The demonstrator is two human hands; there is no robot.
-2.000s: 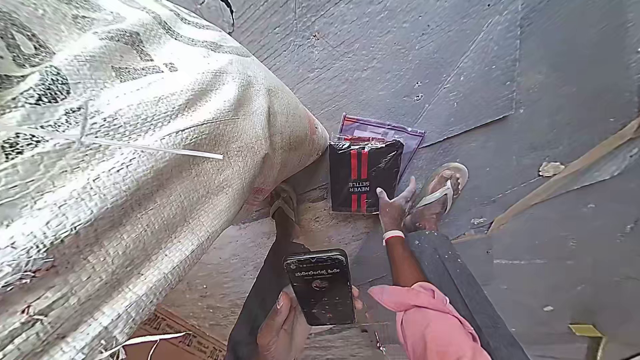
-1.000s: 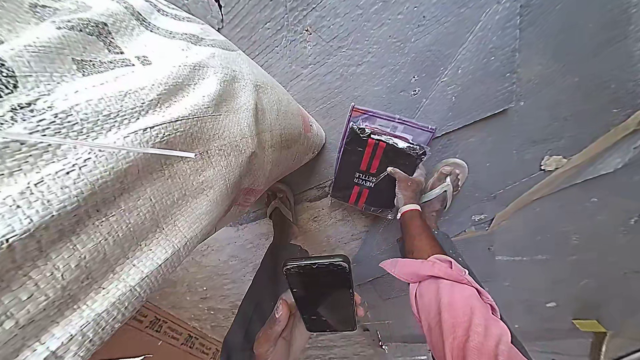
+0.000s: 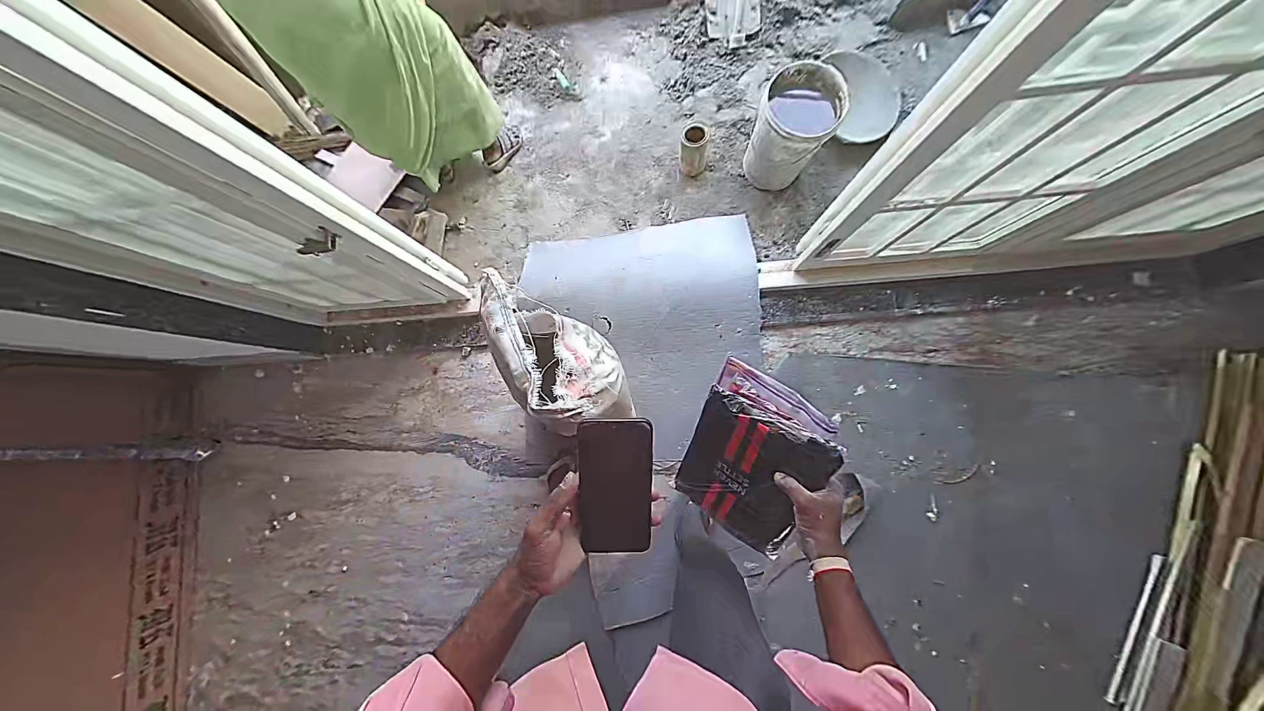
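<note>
My left hand (image 3: pixel 553 541) holds a black smartphone (image 3: pixel 614 486) upright, its screen dark, with fingertips showing at its right edge. To the right, my right hand (image 3: pixel 816 513) grips the lower right corner of a black folded item with red stripes in clear plastic wrap (image 3: pixel 755 464). Behind that item, a purple-edged clear plastic pouch (image 3: pixel 780 395) sticks out at the top; whether my fingers also hold the pouch is hidden. Just beyond the phone stands an open woven sack (image 3: pixel 583 380) with frayed threads at its mouth.
Glazed double doors (image 3: pixel 188 197) stand open on both sides of a threshold crossed by a grey sheet (image 3: pixel 652 286). Beyond are a person in green cloth (image 3: pixel 385 79), a bucket of liquid (image 3: pixel 790 148), a basin (image 3: pixel 869 99) and a small cylinder (image 3: pixel 694 150). Wooden strips (image 3: pixel 1215 553) lean at right.
My right hand has lifted the black wrapped item and the pouch from the floor. The phone remains in my left hand. The view has swung up to the doorway.
</note>
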